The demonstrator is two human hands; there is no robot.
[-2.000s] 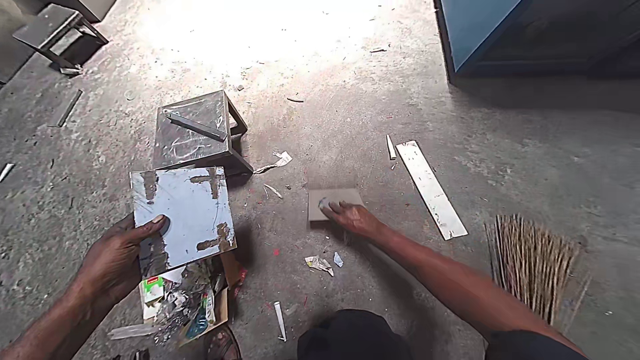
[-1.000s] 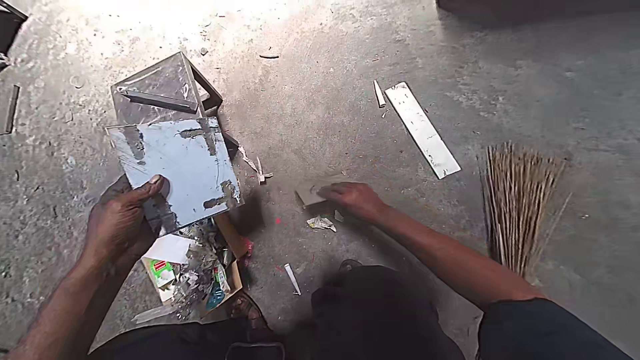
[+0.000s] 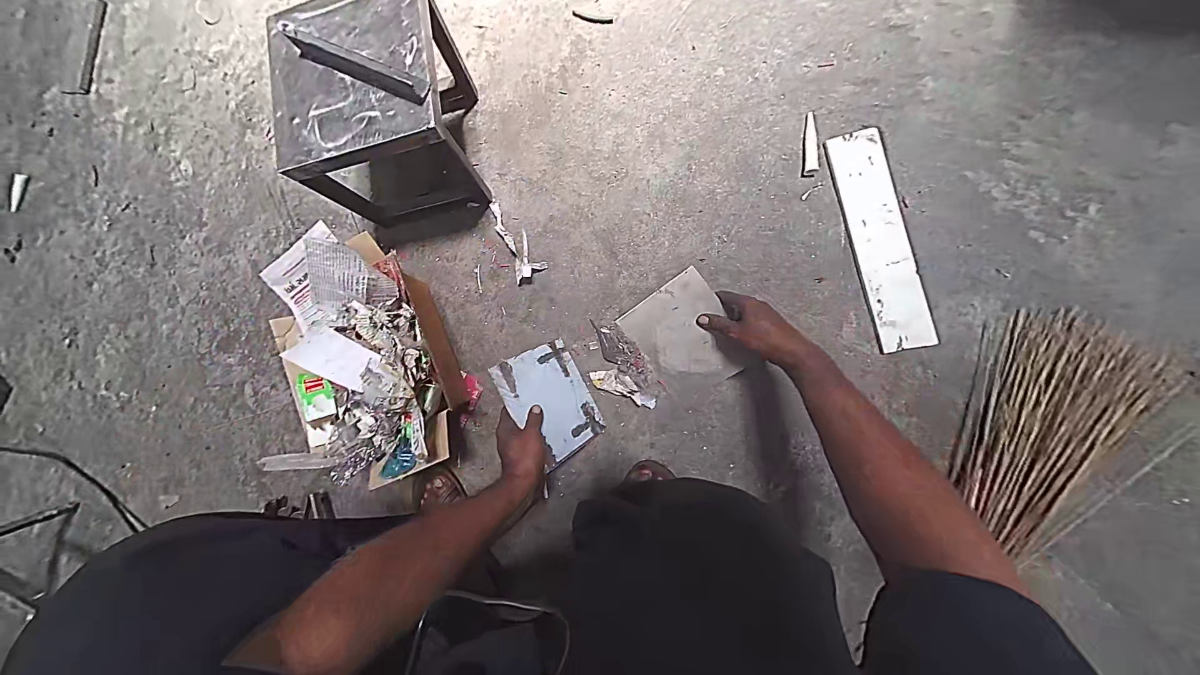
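Observation:
My left hand [image 3: 523, 448] grips a square light-blue panel [image 3: 551, 396] with dark smears along its edges, thumb on top, held low near my feet. In my right hand [image 3: 757, 328] is a flat grey-beige rectangular piece [image 3: 680, 323], its thumb on the upper face and the fingers hidden beneath. Between the two pieces lie debris [image 3: 619, 349] and a crumpled scrap of paper [image 3: 622, 385] on the concrete floor. The gap between the right-hand piece and the floor cannot be judged.
An open cardboard box [image 3: 433, 328] heaped with litter stands left of my feet. Beyond it is a metal stool [image 3: 352, 108] with a dark bar [image 3: 356, 64] on top. A long white strip [image 3: 881, 239] and a bundle of broom bristles [image 3: 1059, 422] lie on the right.
The light-blue panel in my left hand has moved from beside the stool, over the box, to between the box and the debris. The grey-beige piece is now right of the debris. The view has shifted down.

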